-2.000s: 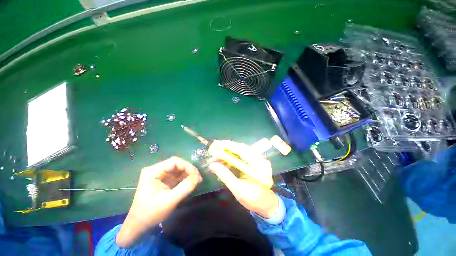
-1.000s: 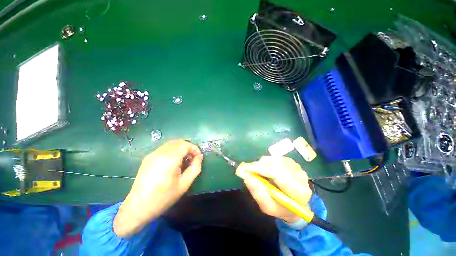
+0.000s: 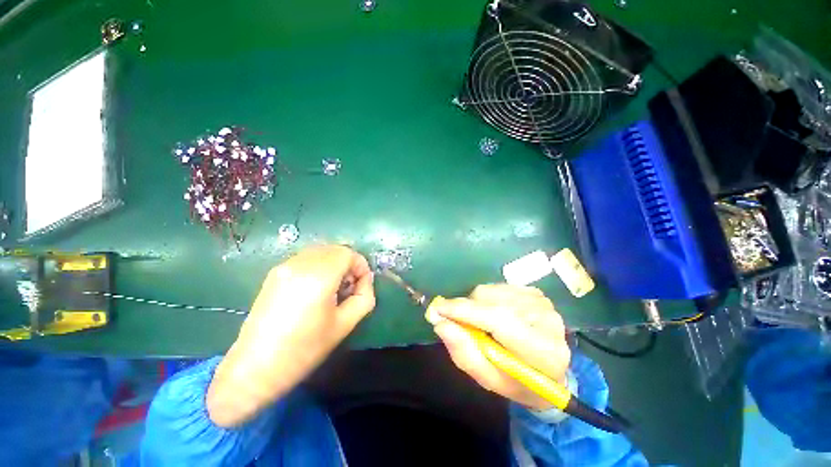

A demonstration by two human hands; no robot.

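My right hand (image 3: 510, 337) holds the yellow soldering iron (image 3: 501, 358) like a pen, its metal tip pointing up-left at a small pale clear piece (image 3: 394, 260) near the bench edge. My left hand (image 3: 305, 310) is just left of the tip, thumb and fingertips pinched together. The thin solder wire (image 3: 182, 304) runs from the yellow and black spool stand (image 3: 82, 294) to my left hand and passes behind it. Its end is too small to tell. A tangled pile of dark red wires with white ends (image 3: 226, 178) lies on the green mat, up-left of my hands.
Two small blocks (image 3: 572, 272) lie above my right hand. A black fan (image 3: 528, 91) stands at the back. A blue soldering station (image 3: 642, 219), a tray of golden shavings (image 3: 752, 233) and clear blister trays (image 3: 811, 210) are at right. A white tray (image 3: 66, 146) is at left. Another person's blue sleeve (image 3: 785, 369) shows at lower right.
The view has shifted and turned. The iron first pointed up past the clear piece; its tip then came down to that piece and stays there. My left hand stays pinched beside it.
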